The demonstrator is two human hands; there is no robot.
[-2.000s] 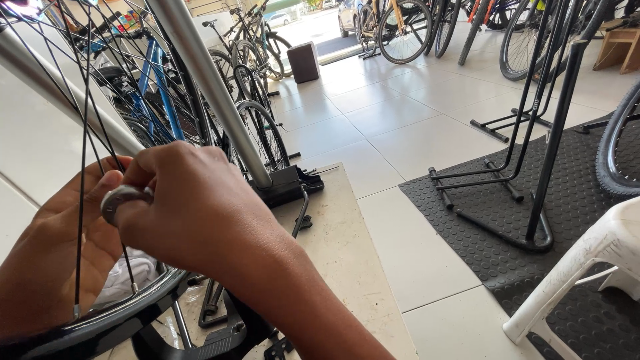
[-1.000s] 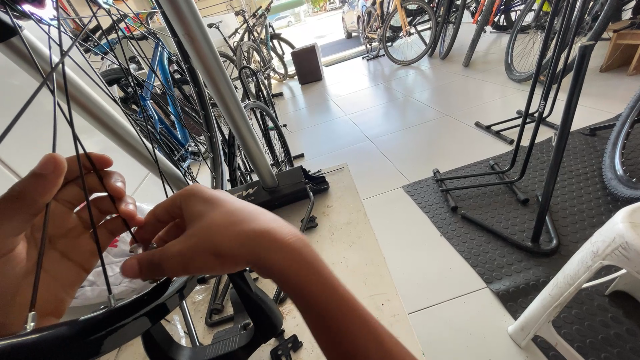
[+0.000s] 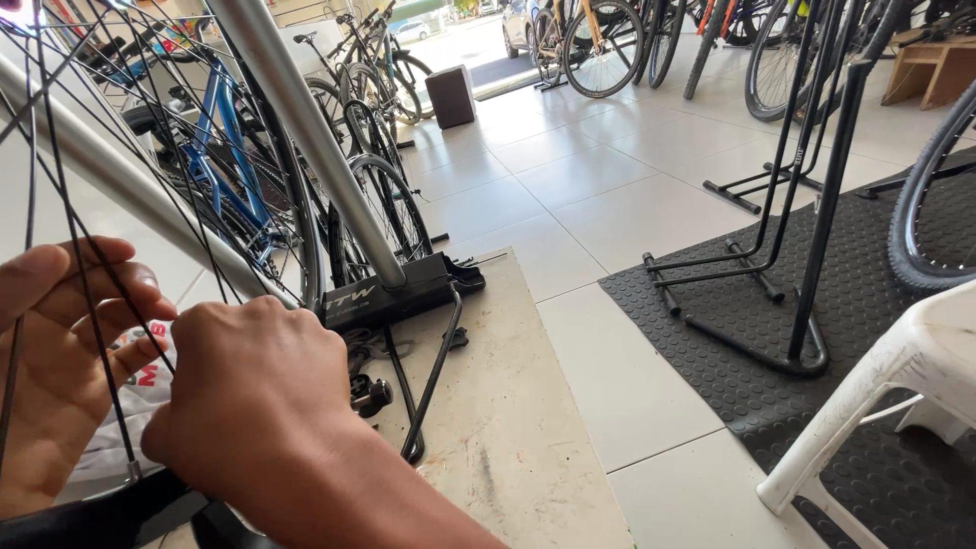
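A spoked bicycle wheel with a black rim (image 3: pixel 91 507) stands at the left, next to the silver tubes (image 3: pixel 320 145) of a truing stand with a black base (image 3: pixel 396 293). Behind the black spokes (image 3: pixel 91 305), my left hand (image 3: pixel 61 358) is raised, palm toward me, with fingertips at a spoke. My right hand (image 3: pixel 263 404) is curled low over the spokes near the rim; its fingertips and anything in them are hidden from view. White cloth or a bag with red print (image 3: pixel 126 435) lies behind the wheel.
The stand rests on a worn pale bench top (image 3: pixel 518 427), with small metal parts (image 3: pixel 372 395) beside it. A white plastic stool (image 3: pixel 907 366) and black bike stands (image 3: pixel 808 252) on a studded rubber mat (image 3: pixel 686 335) are at the right. A blue bicycle (image 3: pixel 229 145) and others line the shop.
My right hand was higher with a round metal spoke tool in its fingers, then lower at the spokes with fingers pinched. Now it is turned knuckles up, covering its fingertips.
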